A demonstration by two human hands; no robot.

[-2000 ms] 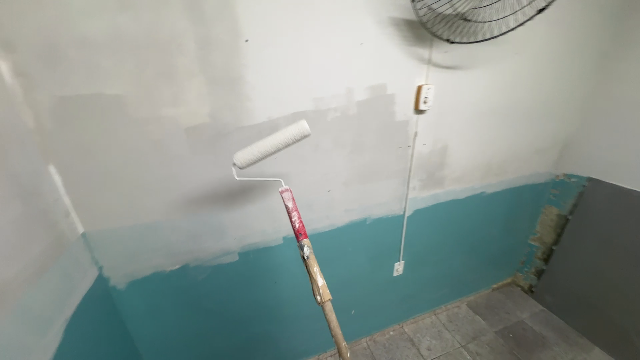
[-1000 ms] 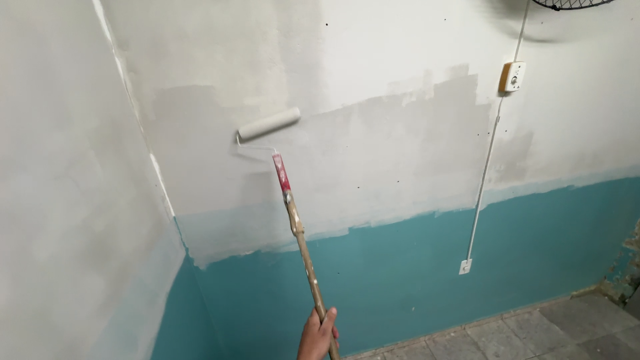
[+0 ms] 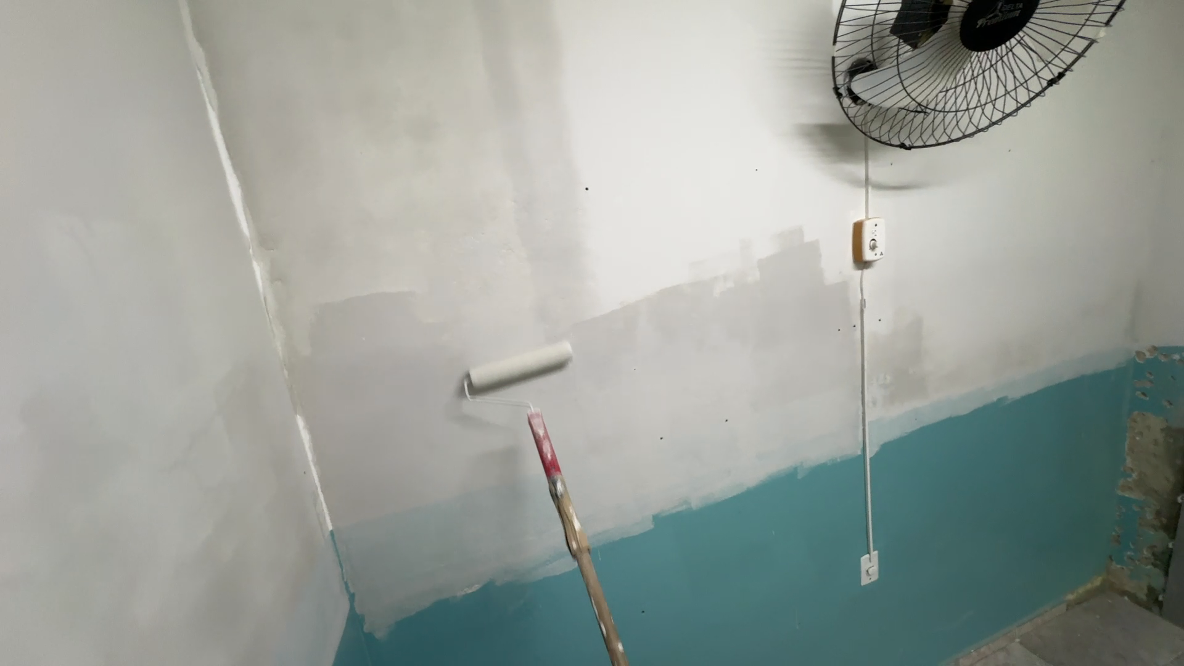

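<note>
A paint roller with a pale sleeve (image 3: 520, 366) meets the grey-white wall left of the middle of the head view. Its thin wire frame leads down to a red handle (image 3: 544, 444), fixed to the end of a wooden pole (image 3: 592, 578) that runs out of the bottom edge. Neither my left hand nor my right hand shows. Around the roller the wall carries uneven pale and grey patches of paint (image 3: 721, 370), and the lower band is teal (image 3: 758, 546) with a ragged upper edge.
A black wall fan (image 3: 980, 83) hangs at the upper right. Below it are a fan control box (image 3: 872, 240), a thin cable conduit (image 3: 866, 416) and a white socket plate (image 3: 869, 568). The left wall (image 3: 139, 370) meets this wall at a corner. Grey floor tiles (image 3: 1082, 634) show lower right.
The hand seen on the pole one second ago is out of view now. The view has shifted, and more of the fan shows. The sleeve, off the wall two seconds ago, is now at it.
</note>
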